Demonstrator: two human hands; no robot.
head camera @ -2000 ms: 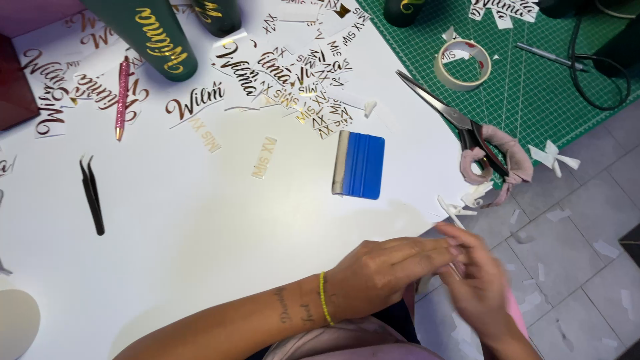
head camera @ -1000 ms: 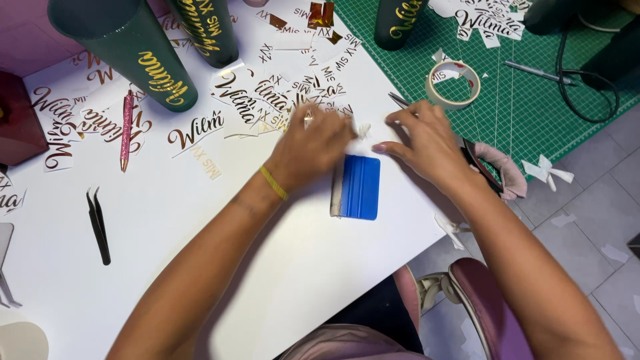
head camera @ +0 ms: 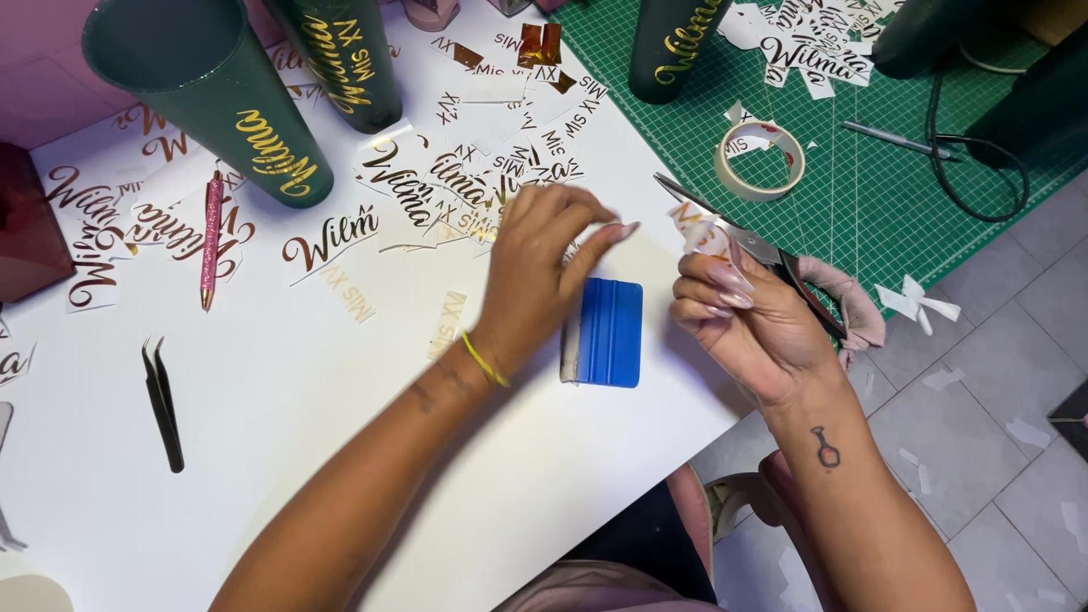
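My left hand [head camera: 544,255] hovers over the white table just above a blue squeegee [head camera: 610,331] with a felt edge; its thumb and fingers are apart and I see nothing between them. My right hand [head camera: 752,310] is raised at the table's right edge, its fingers closed on a small crumpled vinyl decal piece [head camera: 701,234] with gold-brown lettering. Behind that hand lie scissors [head camera: 765,251] with fabric-wrapped handles. Left of the squeegee, small pale gold lettering decals [head camera: 446,325] lie on the table. Black curved tweezers [head camera: 164,408] rest at the left.
Dark green tumblers [head camera: 212,102] with gold lettering stand at the back left; another tumbler [head camera: 676,47] stands on the green cutting mat [head camera: 858,200]. Cut lettering decals [head camera: 408,187], a glittery pink pen [head camera: 211,242], a tape roll [head camera: 759,161] and a craft knife [head camera: 892,138] lie about.
My hands were together near the table's front edge, then above the squeegee; now they are apart. My right hand has moved right with the crumpled piece.
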